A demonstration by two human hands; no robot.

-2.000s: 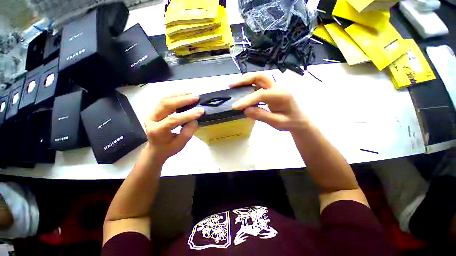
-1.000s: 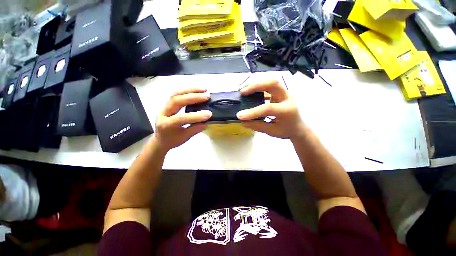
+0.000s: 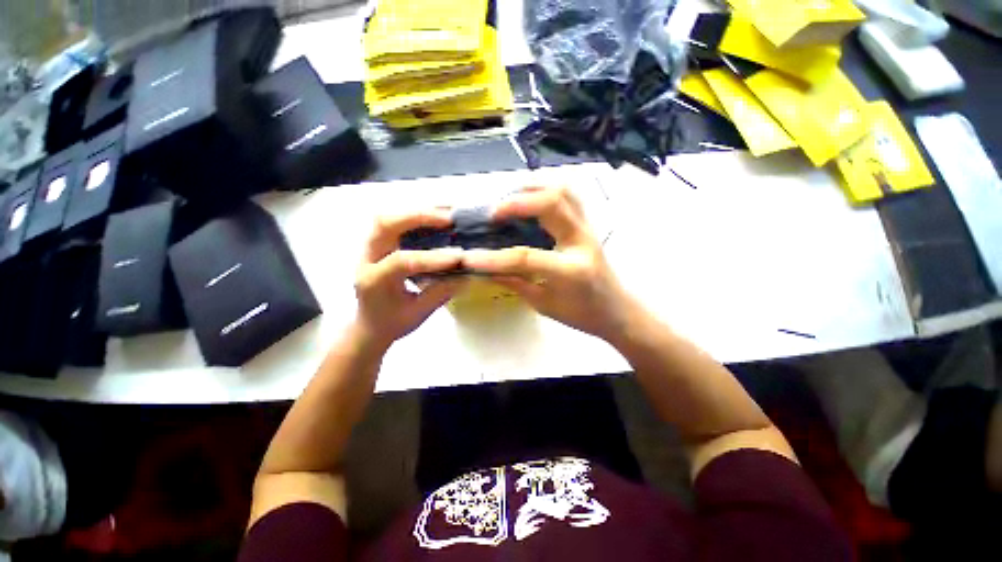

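Observation:
A yellow carton (image 3: 489, 301) with a black top stands on the white tabletop in front of me. My left hand (image 3: 409, 272) grips the left side of its black top, thumb near the front edge. My right hand (image 3: 549, 261) grips the right side, its thumb close to the left thumb at the middle. A dark grey piece of the top (image 3: 474, 220) shows between the hands. The fingers hide most of the top, and the image is a little blurred there.
Black boxes (image 3: 244, 285) stand at the left. A stack of yellow blanks (image 3: 429, 60) lies at back centre, beside tangled black handles (image 3: 615, 121) and a clear plastic bag (image 3: 599, 38). More yellow cartons (image 3: 808, 99) lie back right. A thin black strip (image 3: 797, 334) lies on the right.
Both hands have moved closer together over the black top, and the thumbs now nearly meet at the middle. The dark diamond-shaped opening seen earlier in the top no longer shows. The camera view has shifted slightly.

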